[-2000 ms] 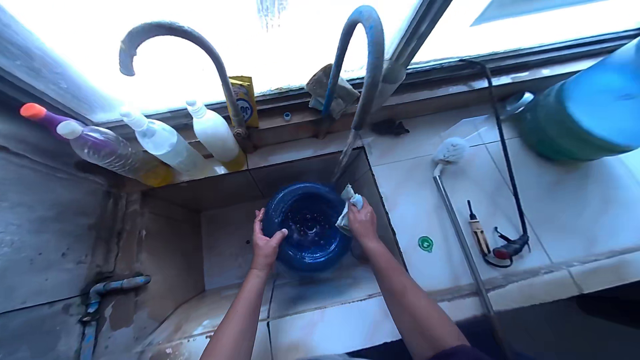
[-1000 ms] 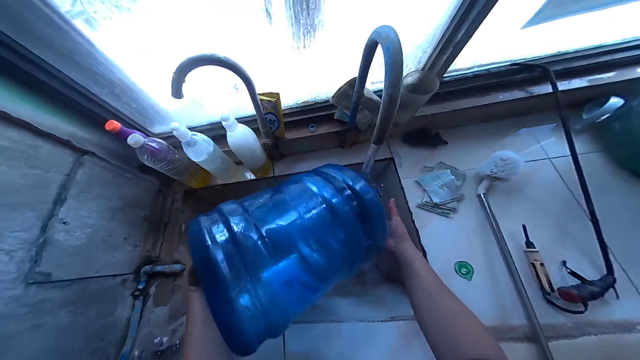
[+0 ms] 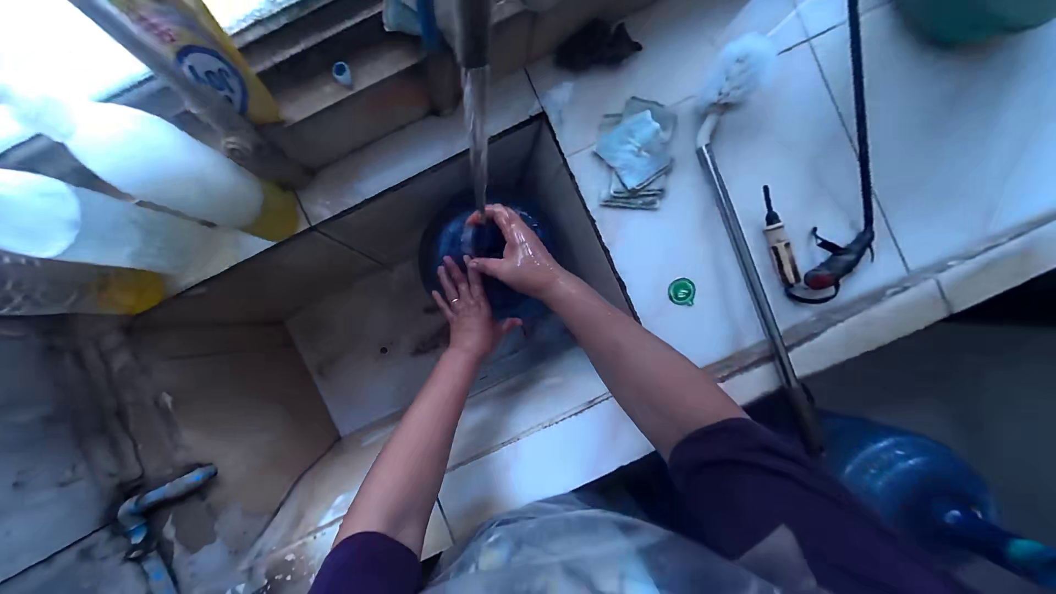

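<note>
A large blue plastic water bottle [image 3: 441,239] stands in the tiled sink [image 3: 346,330], its mouth end up. Water runs from the metal tap [image 3: 473,33] onto the mouth. My right hand [image 3: 524,260] curls its thumb and fingers around the mouth, wet under the stream. My left hand [image 3: 470,313], with a ring on one finger, rests on the bottle's top just in front, fingers spread and holding nothing. The hands partly hide the mouth.
Folded cloths or pads [image 3: 635,153], a green cap [image 3: 681,291], a long-handled brush [image 3: 742,239] and a cutter-like tool [image 3: 780,247] lie on the right counter. White bottles [image 3: 165,165] stand at left. Another blue water bottle [image 3: 899,470] is below the counter, at lower right.
The blue bottle, held on its side a second ago, now stands in the sink. My hands have moved to its mouth end. The view has moved closer to the sink.
</note>
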